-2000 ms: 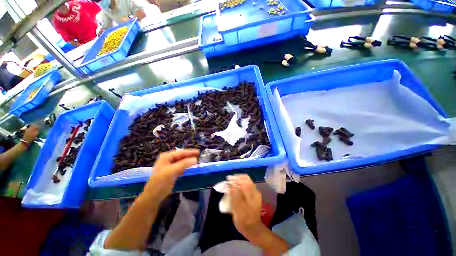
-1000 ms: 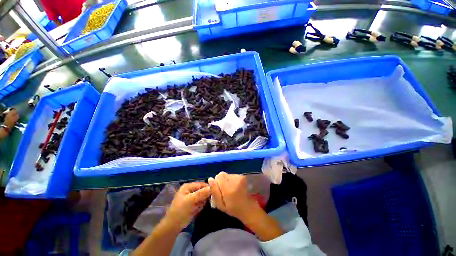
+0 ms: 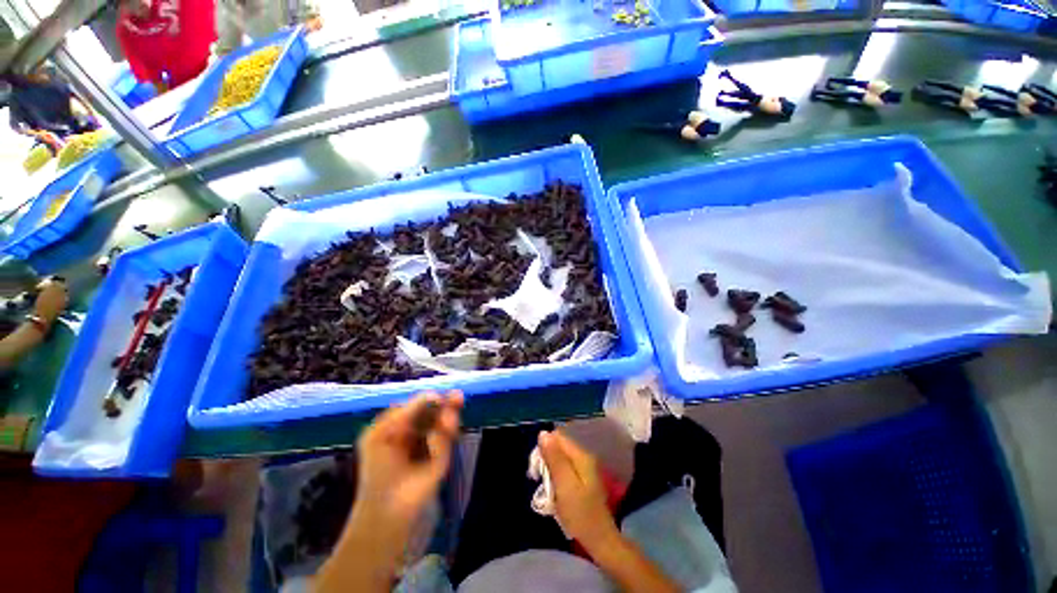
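Note:
My left hand (image 3: 400,463) is in front of the full parts tray's near rim, its fingers closed around a small dark moulded part (image 3: 428,414). My right hand (image 3: 580,492) is to its right, above my lap, holding a crumpled white wiping cloth (image 3: 540,477). The hands are apart. The full parts tray (image 3: 423,401) is blue and heaped with dark parts, with white scraps among them. The receiving tray (image 3: 800,376), to its right, has a white liner and several dark parts at its left side.
A narrow blue side tray (image 3: 166,405) at far left holds dark parts and a red stick-like tool (image 3: 141,324). Part-built figures (image 3: 858,92) lie in a row on the green belt. A dark blue crate (image 3: 910,498) is below right. A person in red (image 3: 168,37) is across the line.
My hands were together around the cloth one second ago and are now apart. My left hand has moved up and left, and a dark part now shows in its fingers.

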